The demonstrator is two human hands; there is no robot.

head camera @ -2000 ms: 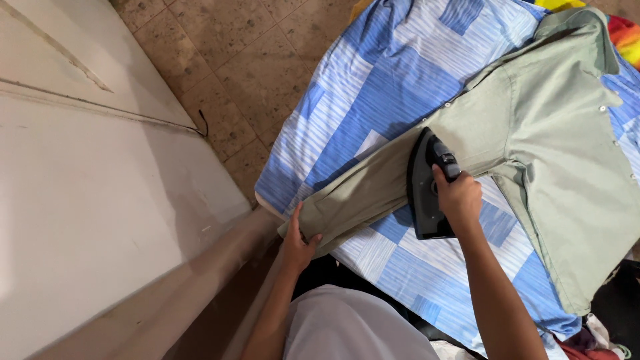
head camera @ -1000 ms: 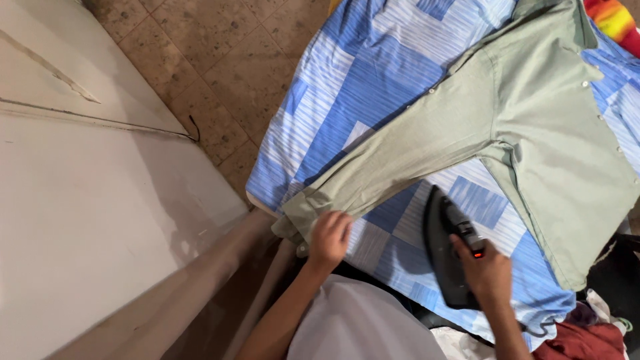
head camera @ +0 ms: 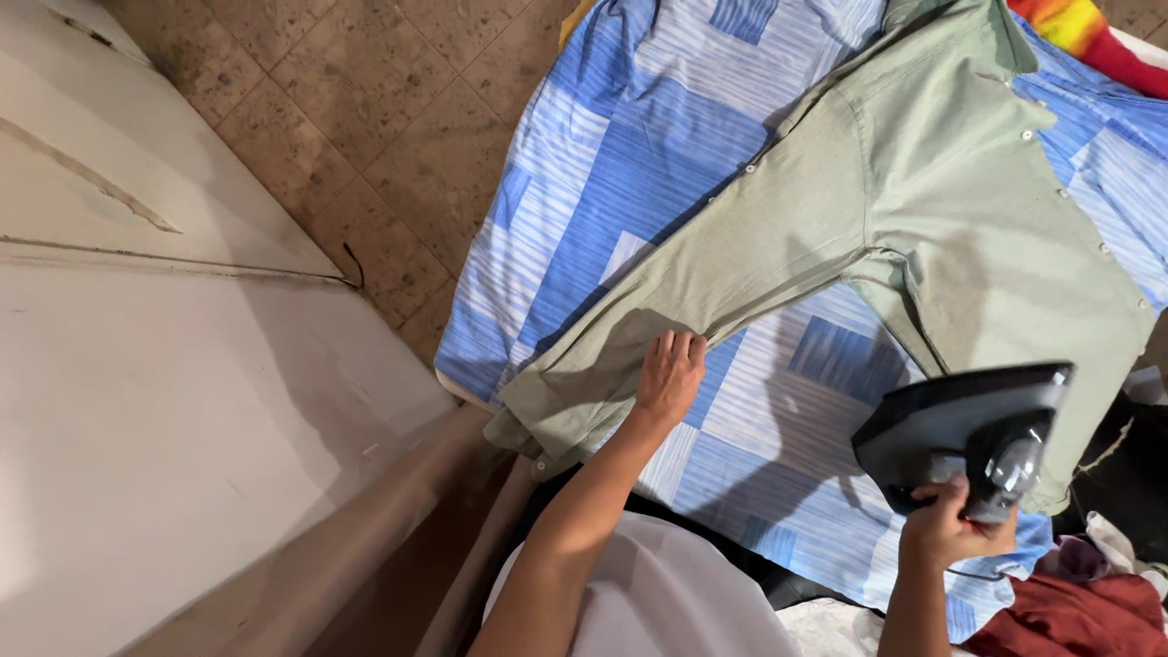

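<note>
A light green buttoned shirt (head camera: 958,210) lies spread over a blue and white patterned cloth (head camera: 675,155), one sleeve stretching down to the left. On the lower edge of that sleeve rests my left hand (head camera: 671,374), its fingers curled at the fabric; whether they pinch it is unclear. My right hand (head camera: 958,534) grips the handle of a dark clothes iron (head camera: 967,438), which is lifted and tilted near the shirt's lower part. The sleeve's cuff (head camera: 538,429) hangs at the left end of the cloth, partly folded.
A pale panel with a cracked surface (head camera: 164,365) stands at left, beside a tiled floor (head camera: 365,137). Dark red fabric (head camera: 1077,616) and other clothes lie at lower right. A red and yellow cloth (head camera: 1086,36) is at upper right.
The iron was on the sleeve two seconds ago; it has moved right, off it, and is now raised and turned. My left hand has moved from the cuff end rightward along the sleeve.
</note>
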